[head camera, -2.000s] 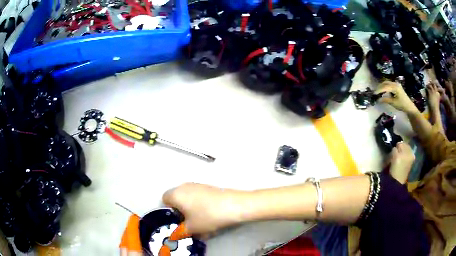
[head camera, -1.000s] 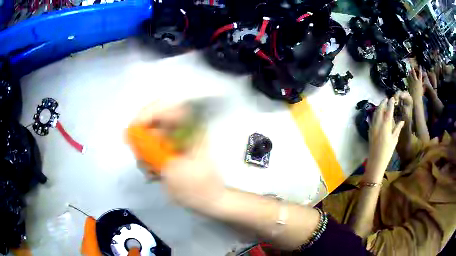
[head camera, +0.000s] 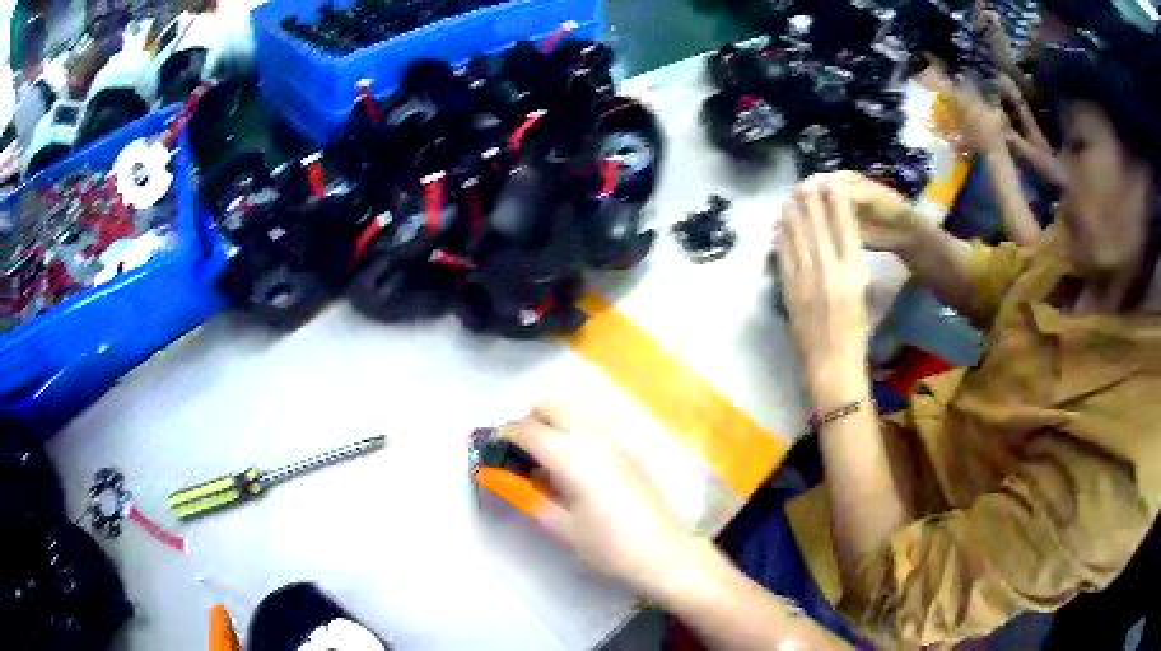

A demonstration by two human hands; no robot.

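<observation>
My right hand [head camera: 579,490], with an orange finger cot, has its fingers closed around the small dark camera module [head camera: 499,453] on the white bench, right of centre. The fingers cover part of the module. Only an orange finger cot of my left hand [head camera: 223,630] shows at the bottom edge. It touches or lies close beside a round black camera housing [head camera: 295,610] with a white ring inside, cut off by the edge. The yellow-and-black screwdriver [head camera: 217,493] lies left of centre. A dark LED ring [head camera: 107,502] with a red lead lies further left.
Black housings with red leads are heaped [head camera: 420,216] at the back. Blue bins [head camera: 115,343] stand at left and behind. Orange tape [head camera: 681,401] crosses the bench. A coworker [head camera: 993,432] in a brown top works at the right, near a small black part [head camera: 704,229].
The view has turned rightward. My right hand left the housing, set the screwdriver down in a new position, and has taken hold of the camera module.
</observation>
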